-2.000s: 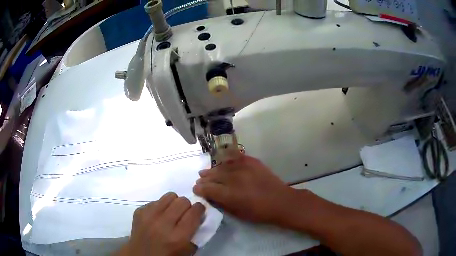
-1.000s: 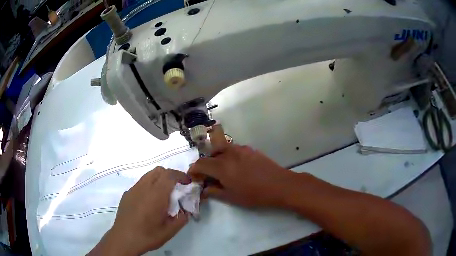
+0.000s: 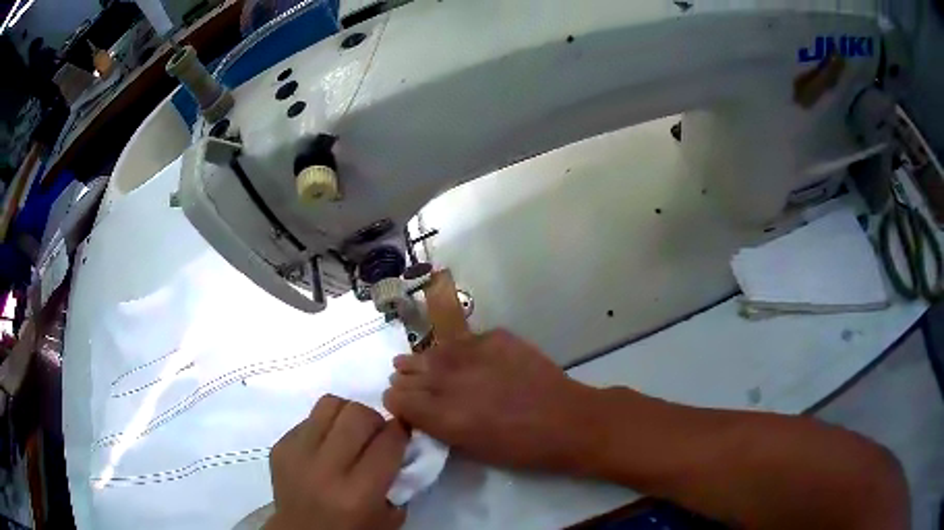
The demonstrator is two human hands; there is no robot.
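A white garment panel point(image 3: 207, 362) with dark paired stitch lines lies left of and under the sewing machine head point(image 3: 497, 93). Its right edge reaches the needle area, where the presser foot is partly hidden by the tension knob and my fingers. My left hand point(image 3: 340, 466) is closed on the panel's near edge; a bunched bit of white cloth shows between my hands. My right hand point(image 3: 481, 399) lies just in front of the needle area, fingers bent down at the panel's edge beside my left hand. A tan tape guide point(image 3: 447, 305) stands just beyond it.
A white cloth or paper pad point(image 3: 813, 267) and dark-handled scissors point(image 3: 911, 248) lie at the table's right end. The machine's arm spans the back. A thread tension knob point(image 3: 317, 184) sticks out of the head. Cluttered shelves stand at the far left.
The view has shifted, so the machine sits further left. The bunched cloth at my left hand has moved lower and is now mostly covered. My hands remain close together by the needle.
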